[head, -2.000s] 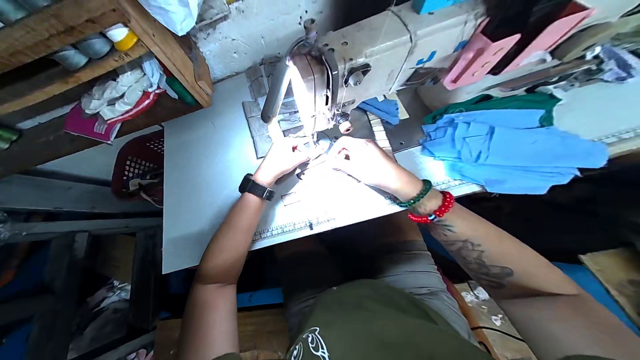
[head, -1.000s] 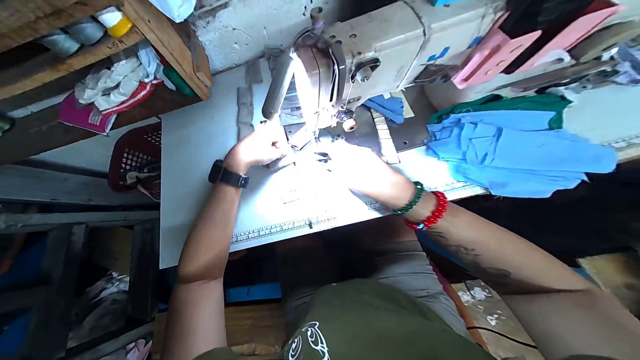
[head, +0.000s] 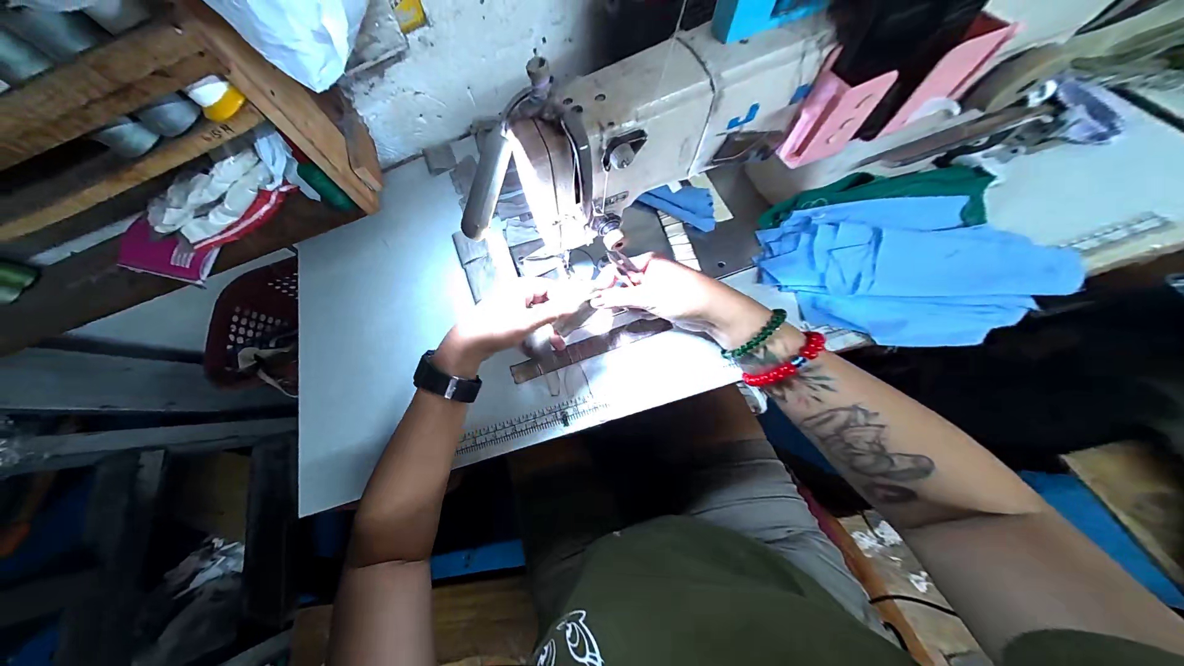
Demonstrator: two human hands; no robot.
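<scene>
A sewing machine (head: 661,97) stands at the back of the white table, its bright lamp washing out the needle area. My left hand (head: 509,319) is just in front and left of the needle, fingers at a small piece of grey cloth (head: 578,319); glare hides the exact grip. My right hand (head: 661,291) is right of it, thumb and fingers pinched around a small dark metal tool, perhaps thread snips (head: 627,266). A dark grey fabric strip (head: 592,351) lies on the table below both hands. More grey pieces (head: 474,264) lie left of the needle.
Blue cloth (head: 906,268) and green cloth are piled at the right. A printed measuring tape (head: 527,427) runs along the table's front edge (head: 388,490). A wooden shelf (head: 287,102) with thread spools and a red perforated basket (head: 254,310) are at the left. Pink holders (head: 837,116) stand behind.
My left hand has opened out and moved toward my right hand since one second ago. A dark grey strip now shows below the hands.
</scene>
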